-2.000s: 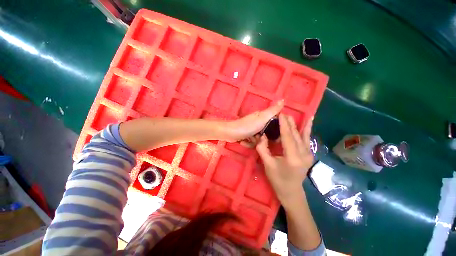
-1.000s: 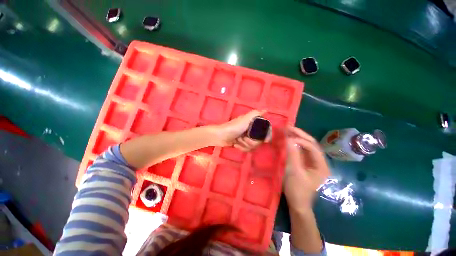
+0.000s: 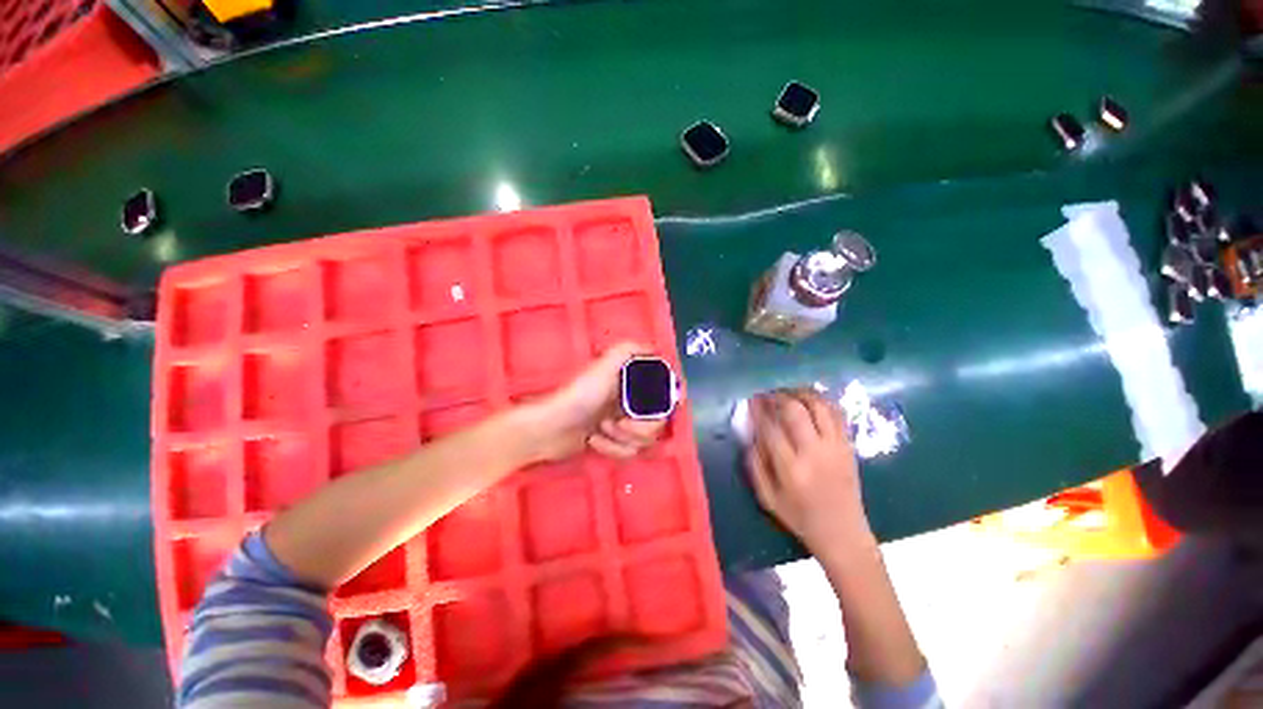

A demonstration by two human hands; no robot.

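Note:
My left hand holds a smartwatch body face up, black glass with a silver rim, above the right part of the red compartment tray. My right hand rests on the green surface right of the tray, fingertips on a small white wipe; whether it grips the wipe is hard to tell. Another watch body lies back side up in a pocket at the tray's near edge. The other pockets that show hold no watch. The squat bottle with a shiny metal lid stands beyond my right hand.
Crumpled shiny scraps lie beside my right hand. Several watch bodies lie spaced along the green belt beyond the tray. A long white strip lies at right, with a dark cluster of watch bodies beyond it. A metal frame bar is at left.
The view has turned rightward. My right hand has left the watch body and moved down to the surface by the wipe. My left hand keeps the watch, its face now turned up.

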